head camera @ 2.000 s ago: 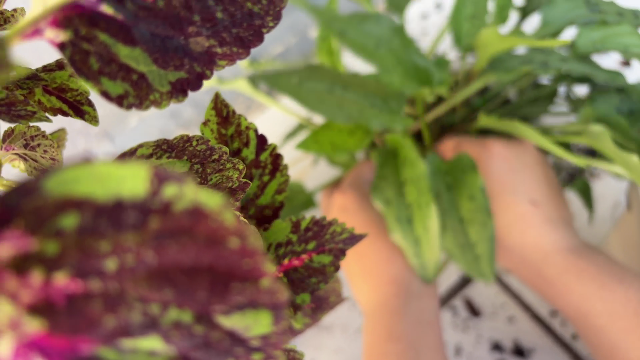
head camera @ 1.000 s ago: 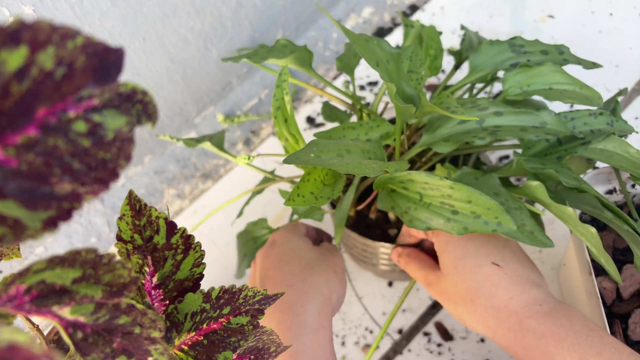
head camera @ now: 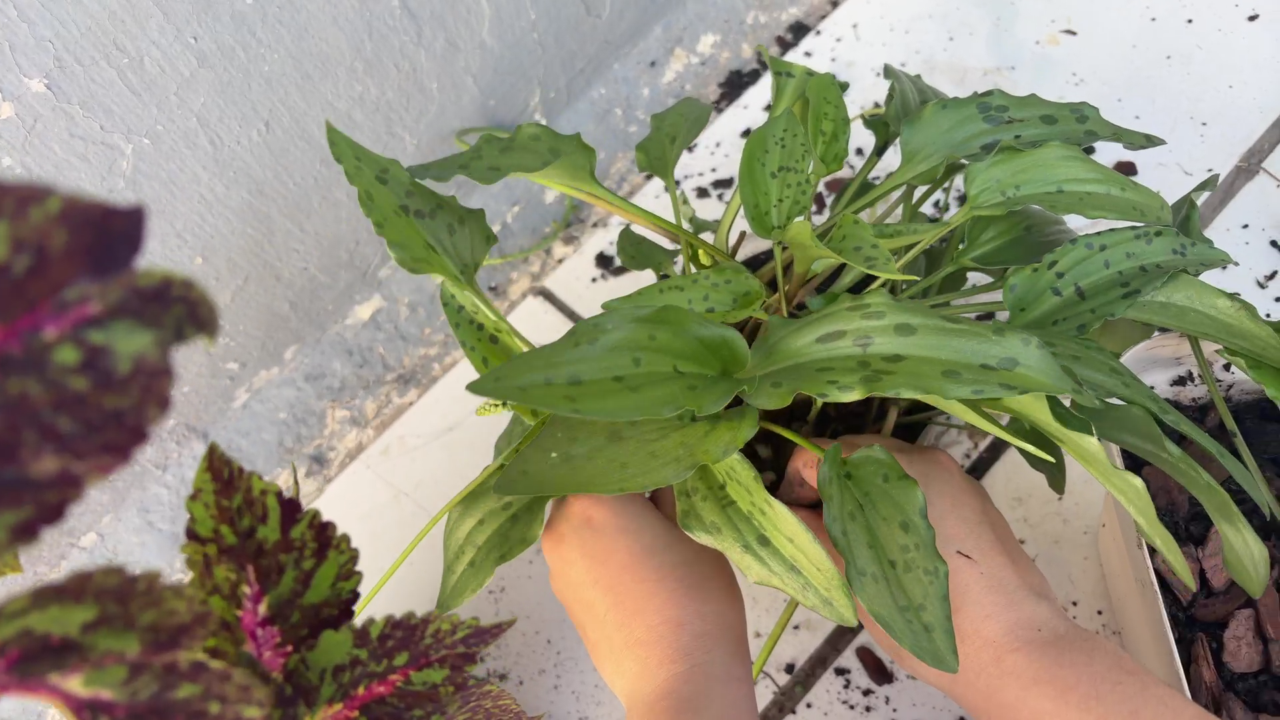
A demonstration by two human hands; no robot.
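Observation:
A leafy green plant with dark-spotted leaves [head camera: 905, 350] spreads over the middle and right of the view. Beneath its leaves, my left hand [head camera: 645, 590] reaches in from below, its fingers hidden by foliage. My right hand [head camera: 930, 530] is at the plant's base on the right, thumb and fingers near dark potting soil [head camera: 765, 455], partly covered by a drooping leaf. The pot is hidden by leaves and hands, so what either hand grips cannot be seen.
Purple-and-green coleus leaves [head camera: 270, 590] fill the left foreground. A weathered grey wall [head camera: 250, 150] runs behind them. White floor tiles [head camera: 1000, 45] carry scattered soil. At lower right, a planter [head camera: 1150, 590] holds soil and bark chips [head camera: 1243, 640].
A second ago the ribbed pot showed between my hands; leaves now cover it. The spotted plant's foliage has shifted, with leaves hanging over both hands. The view has also moved.

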